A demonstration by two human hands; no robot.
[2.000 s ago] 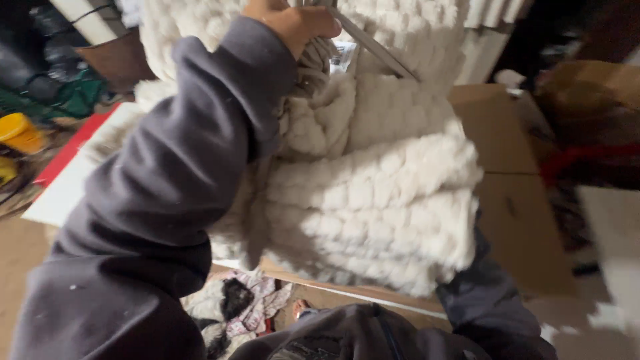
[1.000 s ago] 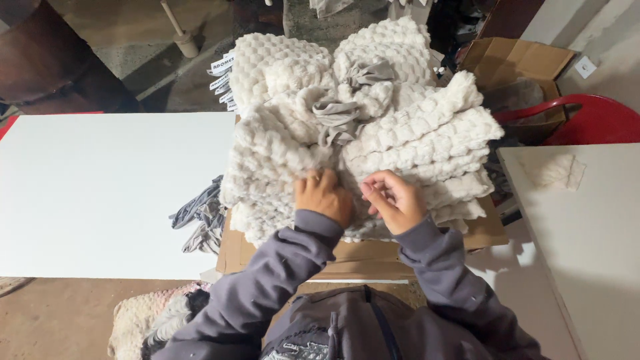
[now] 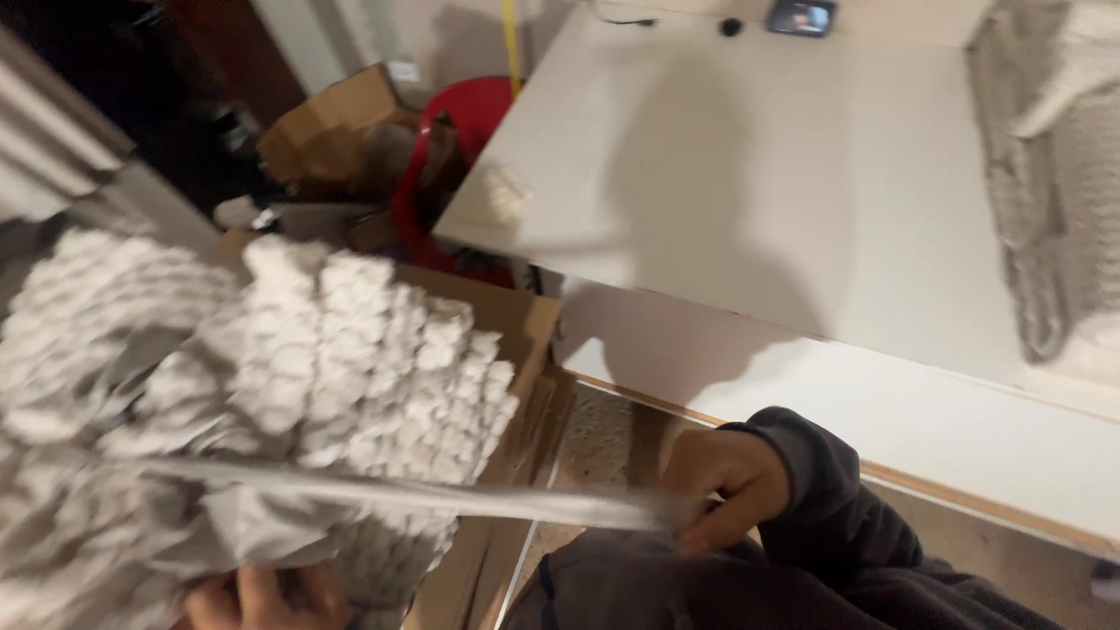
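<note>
A bundle of white, puffy textured fabric [image 3: 385, 359] fills the left side, resting on brown cardboard [image 3: 516, 324]. Grey cloth [image 3: 262, 525] is gathered over its middle. A light grey fabric strip [image 3: 437, 497] stretches taut from the bundle to my right hand [image 3: 722, 486], which is closed on its end. At the lower edge, my left hand [image 3: 267, 599] touches the grey cloth with bent fingers; the cloth hides its palm, so its hold is unclear.
Right of the bundle stands a white table [image 3: 700, 175] with a phone [image 3: 801, 17] at its back edge and folded grey fabric [image 3: 1032, 201] at its right. A red chair [image 3: 429, 166] and an open cardboard box [image 3: 337, 131] are behind.
Both hands were close together at the front of the bundle a second ago; now my right hand is away to the right, pulling a strip taut. The view has swung right.
</note>
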